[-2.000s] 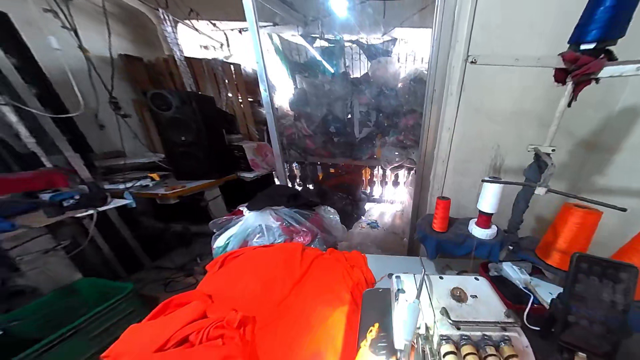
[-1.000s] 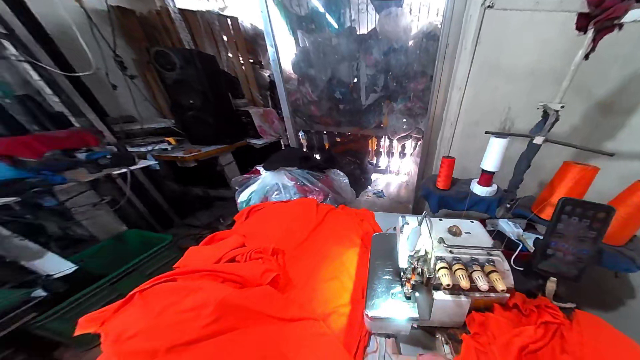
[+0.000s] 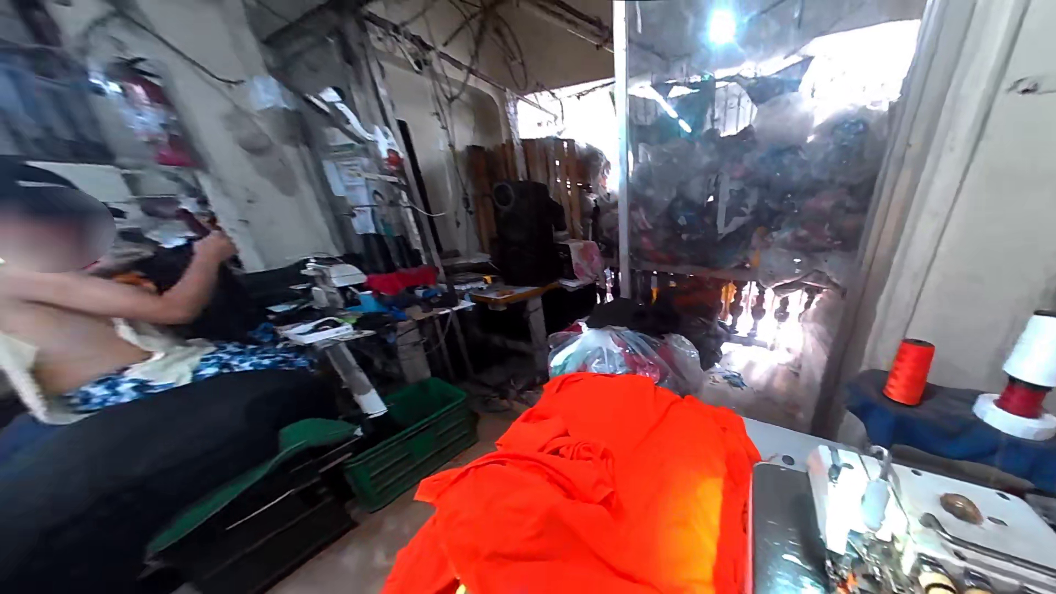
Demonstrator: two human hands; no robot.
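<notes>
Neither of my hands shows in the head view. A heap of bright orange-red fabric (image 3: 610,487) lies on the sewing table (image 3: 771,437), just left of a serger sewing machine (image 3: 932,511). The machine's lit needle area and part of its tension dials are at the bottom right, cut off by the frame edge. An orange-red thread cone (image 3: 909,372) and a white thread cone (image 3: 1033,351) stand behind the machine.
A clear plastic bag of cloth (image 3: 615,355) sits behind the fabric. Left of the table is a green plastic crate (image 3: 417,445). Another person (image 3: 157,305) sits at the far left near a second work table. A black loudspeaker (image 3: 528,223) stands farther back.
The view has swung left, bringing the seated person into the picture. The orange-red cloth in front of the machine and the phone at the right, seen a second ago, are out of frame.
</notes>
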